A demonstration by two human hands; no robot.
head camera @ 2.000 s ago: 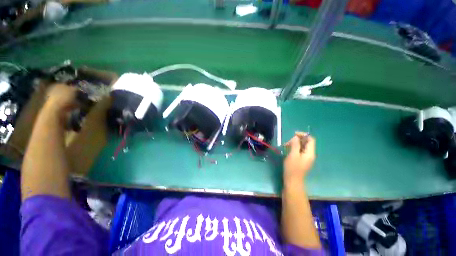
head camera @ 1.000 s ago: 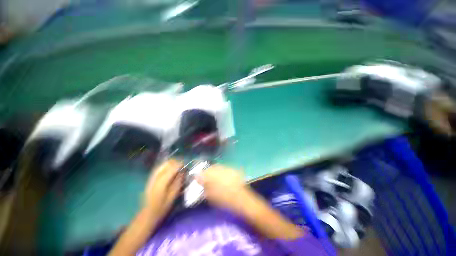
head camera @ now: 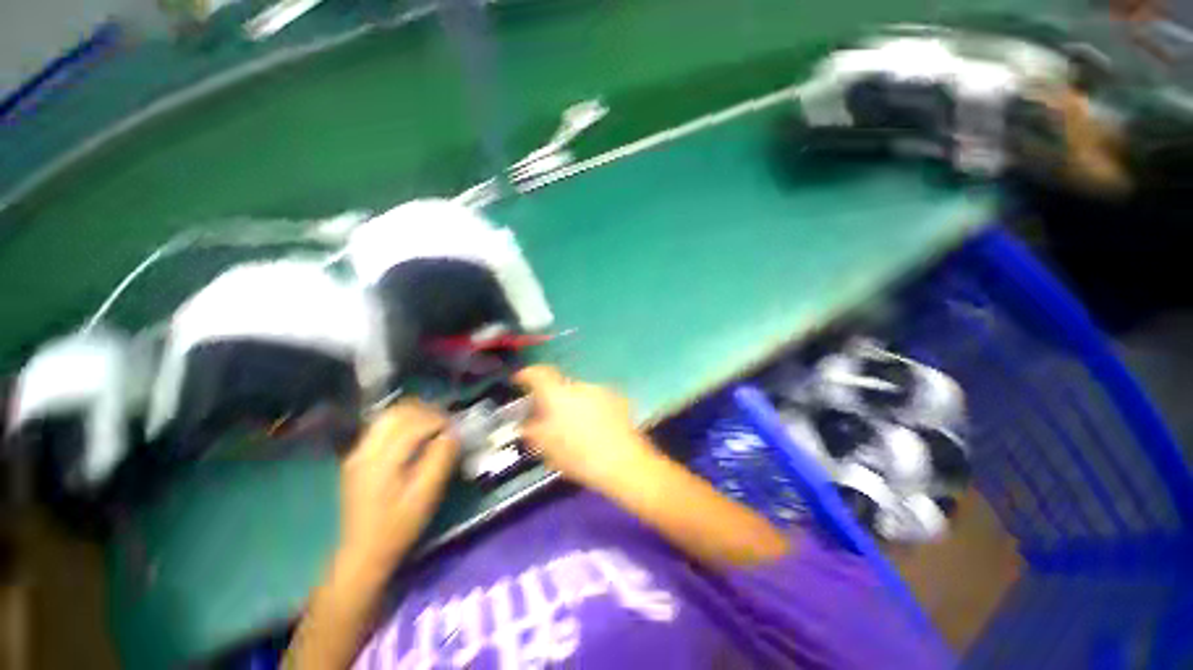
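Observation:
My left hand [head camera: 393,474] and my right hand [head camera: 578,425] are close together at the bench's front edge. Between them they hold a small black module with a whitish board [head camera: 492,439]. The picture is blurred, so finger details and any tool are unclear. Just behind the module stands a camera housing [head camera: 421,242], a white cap over a black cavity, with red wire leads [head camera: 487,340] at its opening. A second housing [head camera: 268,304] stands to its left and a third [head camera: 68,386] at the far left.
Green bench [head camera: 680,249] with a green conveyor belt [head camera: 327,144] behind. White cable ends [head camera: 560,147] lie at the belt's edge. More white-and-black units [head camera: 922,92] stand at the upper right, beside another person's hand [head camera: 1089,141]. A blue crate [head camera: 1099,380] below the edge holds camera units [head camera: 903,439].
My left hand has left the brown box on the left and joined my right hand at the module. The view has turned right and tilted, bringing the crate and another person's hand into view.

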